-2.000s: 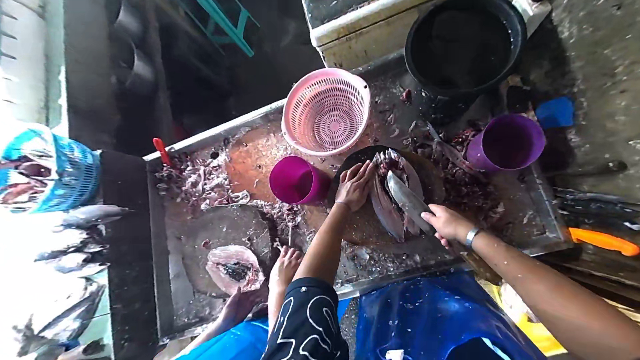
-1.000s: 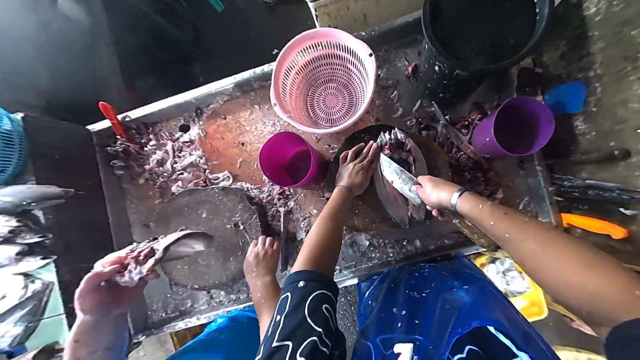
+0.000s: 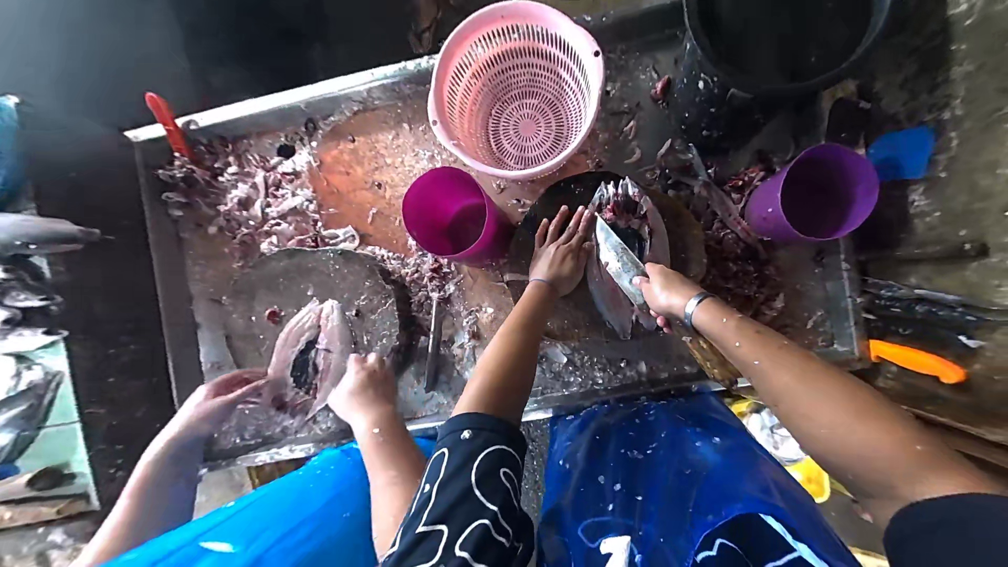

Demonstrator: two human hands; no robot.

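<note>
A split fish [image 3: 661, 228] lies spread open on a dark round chopping board [image 3: 543, 319]. My left hand [image 3: 561, 253] rests flat beside it, fingers spread and fingertips at the fish's left edge. In my right hand [image 3: 669, 293] is a broad-bladed knife [image 3: 620, 260]; its handle is mostly hidden by my fingers. The blade lies across the left half of the fish, pointing up and left toward my left fingertips. A magenta plastic container [image 3: 457, 216] stands left of the board, and a pink perforated basket [image 3: 516, 90] stands behind both.
At left, a co-worker's hands [image 3: 366, 390] hold another split fish [image 3: 311, 358] over a second round board [image 3: 260, 291]. Fish scraps [image 3: 268, 193], a red handle [image 3: 168, 124] and a narrow metal tool [image 3: 433, 342] lie about. Right are a purple container [image 3: 815, 193], black tub [image 3: 697, 71] and orange handle [image 3: 917, 361].
The co-worker held up a fish piece at the lower left one second ago; now both their hands are at an opened fish over the left board. My hands remain at my fish.
</note>
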